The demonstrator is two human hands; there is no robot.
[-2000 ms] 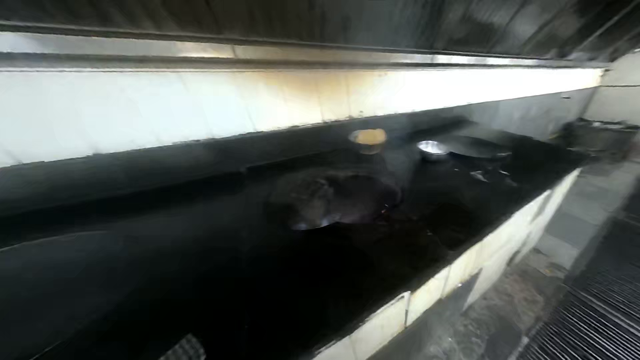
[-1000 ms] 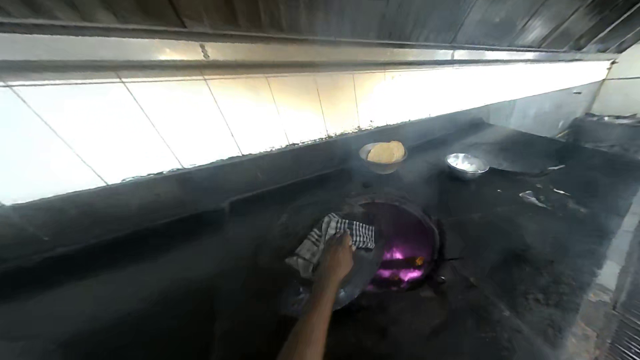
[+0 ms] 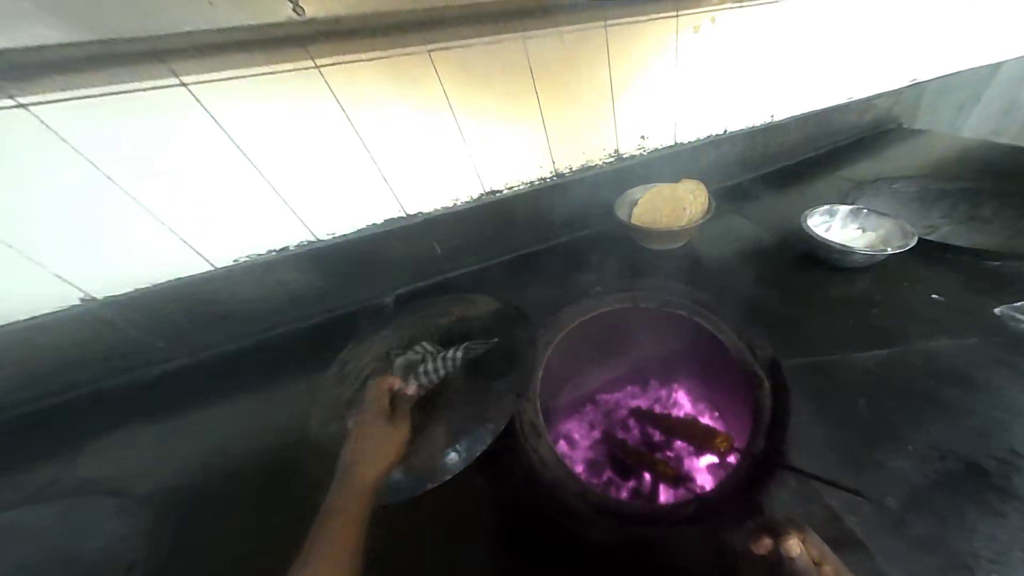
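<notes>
My left hand (image 3: 382, 424) is closed on a black-and-white checked cloth (image 3: 436, 364), which lies against a dark round metal lid (image 3: 472, 416) left of the fire opening. Glowing coals (image 3: 616, 408) fill the bottom of the round tandoor-like oven (image 3: 552, 344). Over them lie skewered pieces of browned food (image 3: 688, 432), and a thin metal skewer (image 3: 824, 482) sticks out past the right rim. At the bottom edge, my right hand (image 3: 792, 548) shows only in part, with fingers curled near the oven's lower right rim; whether it holds anything is unclear.
A metal bowl (image 3: 660, 238) with round, flat yellowish pieces stands behind the oven on the dark counter. Farther right is a shiny steel bowl (image 3: 856, 252) with something white inside. A tiled wall (image 3: 352, 136) runs along the back. Thin smoke hangs above the counter.
The dark lid covered the opening two seconds ago; it has moved left, and the glowing coals now show. My right hand has come into view at the bottom. The view has moved closer.
</notes>
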